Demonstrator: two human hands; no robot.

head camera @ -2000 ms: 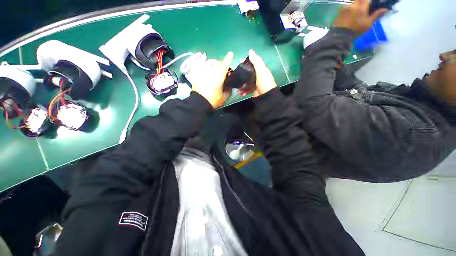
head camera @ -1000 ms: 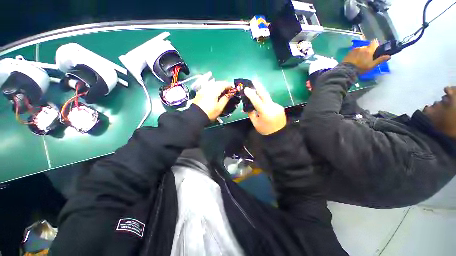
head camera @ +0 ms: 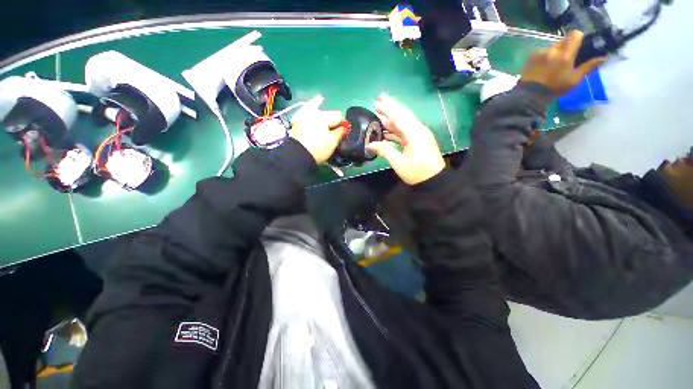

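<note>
My left hand (head camera: 319, 135) grips a white-and-black camera with a black round front part (head camera: 363, 137) near the bench's front edge. A little red wire shows beside my left fingers. My right hand (head camera: 410, 144) is at the right side of the black part, fingers spread, thumb near it; I cannot tell if it touches. Left of my hands, a white camera housing (head camera: 242, 74) lies with its wired board (head camera: 267, 131) hanging out. Two more housings, one of them here (head camera: 133, 91), lie further left with whitish boards (head camera: 129, 168) on red and orange wires.
The green bench (head camera: 175, 199) curves across the view. A small orange, blue and white box (head camera: 404, 24) stands at its rear. A black and silver fixture (head camera: 448, 45) is at the back right. At right, a neighbour's arm (head camera: 494, 125) holds a black tool (head camera: 596, 47) near a blue tray (head camera: 583, 94).
The black part between my hands has turned, and its round end now faces right. My right hand has opened beside it. The neighbour's hand and tool have moved up a little since a second ago.
</note>
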